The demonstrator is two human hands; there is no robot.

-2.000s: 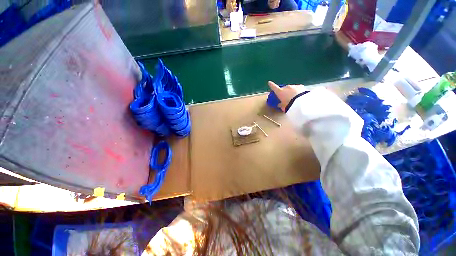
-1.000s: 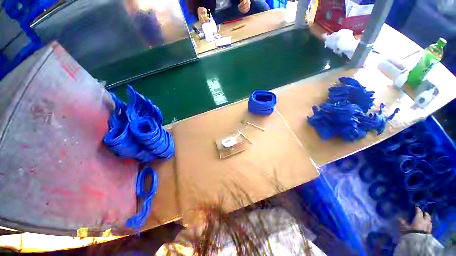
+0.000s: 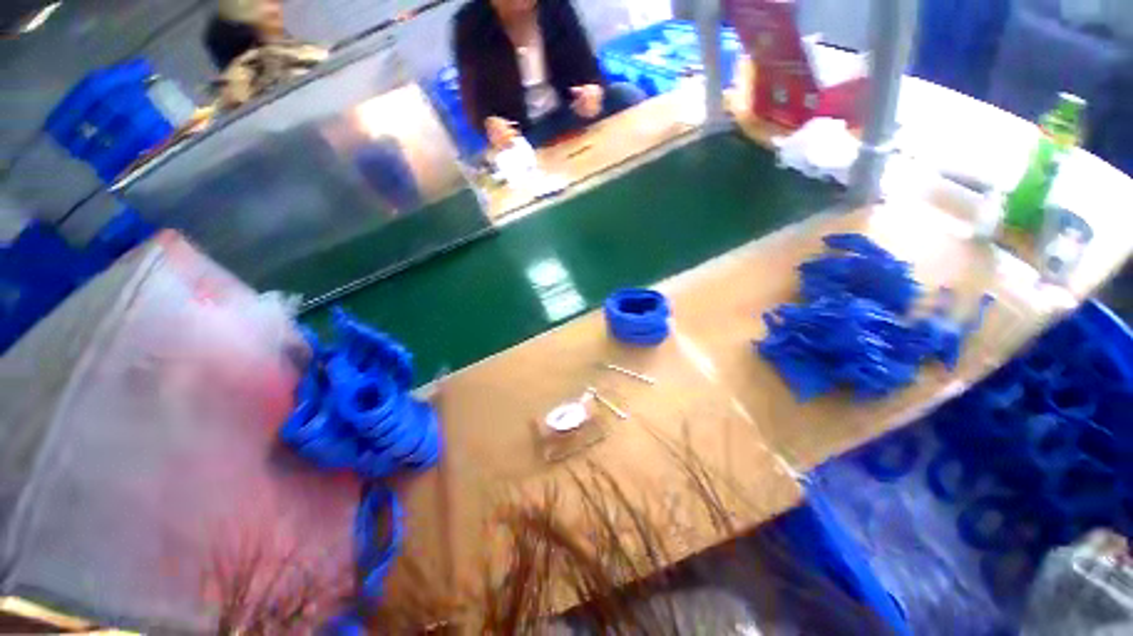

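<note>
A short stack of blue oval rings [image 3: 637, 316] stands on the cardboard mat [image 3: 677, 429] near the green belt. A white glue dish [image 3: 567, 416] sits on its brown base, with two thin applicator sticks [image 3: 630, 373] beside it. Blue tailed parts [image 3: 364, 404] are heaped against the grey panel, with one looser tailed part [image 3: 378, 534] below. Small blue fittings [image 3: 851, 329] lie in a pile on the right. My right sleeve and blurred right hand [image 3: 1103, 553] are at the lower right edge, over the blue crate; fingers and any hold are unclear. My left hand is out of view.
The blue crate [image 3: 857, 547] at the lower right holds rings and clear film. The green belt [image 3: 621, 236] runs behind the bench. A person [image 3: 528, 75] sits across it. A green bottle [image 3: 1041, 168], white crumpled material [image 3: 820, 149] and a metal post [image 3: 885, 87] are at the right.
My right hand has gone from beside the ring stack to the crate, then towards the picture's lower right edge. The stack stands free. The view has tilted up, showing more of the people opposite.
</note>
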